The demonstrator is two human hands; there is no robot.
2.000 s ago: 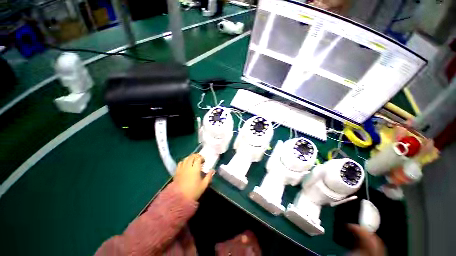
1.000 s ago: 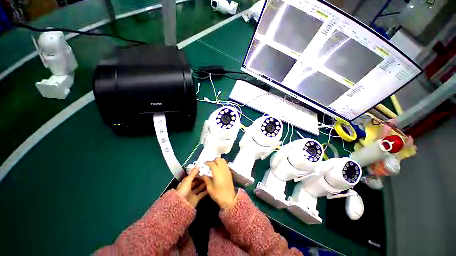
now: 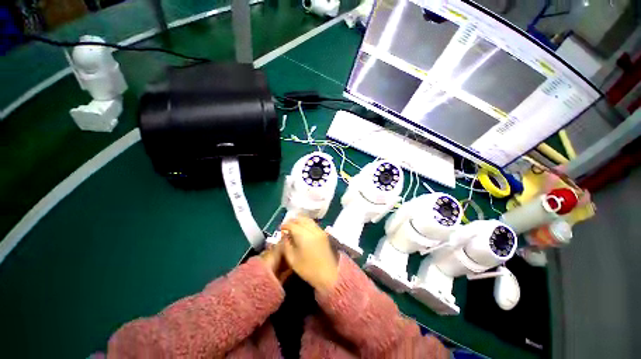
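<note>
Several white PTZ cameras stand in a slanting row on the bench. My right hand (image 3: 309,247) is at the foot of the leftmost PTZ camera (image 3: 309,186), its fingers bent over the mounting bracket. My left hand (image 3: 275,258) is beside it, mostly hidden behind my right hand and sleeve. What the fingers grip is hidden. The second PTZ camera (image 3: 369,193) is just right of my right hand. The label strip (image 3: 242,203) hangs from the black label printer (image 3: 211,123) and ends near my left hand.
The monitor (image 3: 471,80) stands behind the keyboard (image 3: 390,146). The mouse (image 3: 506,289) and mouse pad (image 3: 509,324) are at right, with a red-topped bottle (image 3: 534,212) and yellow tape roll (image 3: 493,181) beyond. Another PTZ camera (image 3: 98,83) stands on the conveyor at left.
My right hand has come from near the mouse to the leftmost camera's foot. Both hands are now closer together there, and the right covers more of the left.
</note>
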